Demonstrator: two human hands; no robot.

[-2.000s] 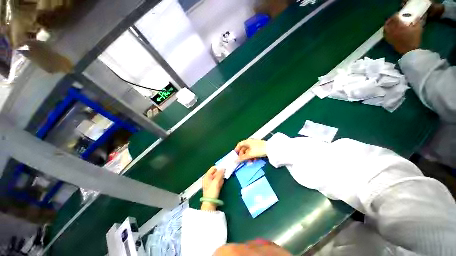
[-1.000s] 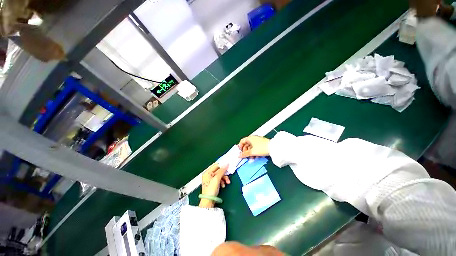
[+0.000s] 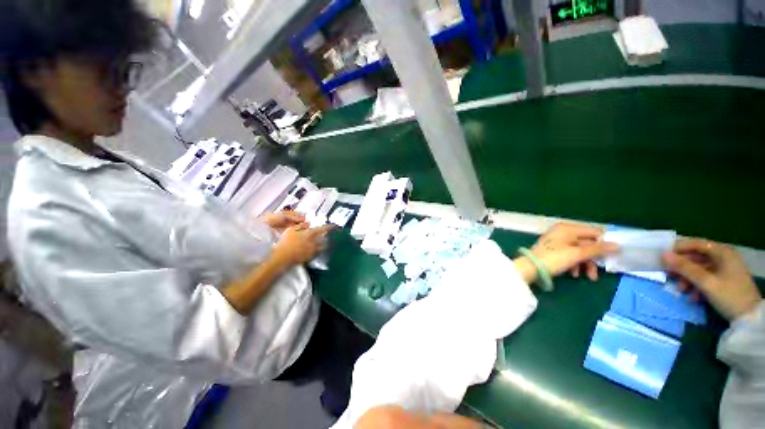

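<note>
My left hand [image 3: 570, 250], with a green wristband, and my right hand [image 3: 711, 272] hold a white packet [image 3: 639, 250] between them at the right, above the bench. A blue edge shows behind the packet. Blue cards [image 3: 633, 354] lie stacked and fanned on the bench just below my hands. A loose pile of small pale packets [image 3: 436, 251] lies left of my left hand, partly covered by my left sleeve.
Slim white boxes [image 3: 382, 211] with dark pictures stand beyond the pile. A co-worker in a white smock [image 3: 168, 285] works at the left. A grey post [image 3: 436, 109] rises at the edge rail [image 3: 524, 221]. The green conveyor belt [image 3: 621, 151] runs behind.
The view has swung left, bringing the co-worker and the box rows into sight. The heap of larger white packets has left the view. My hands still hold the white packet, now at the right.
</note>
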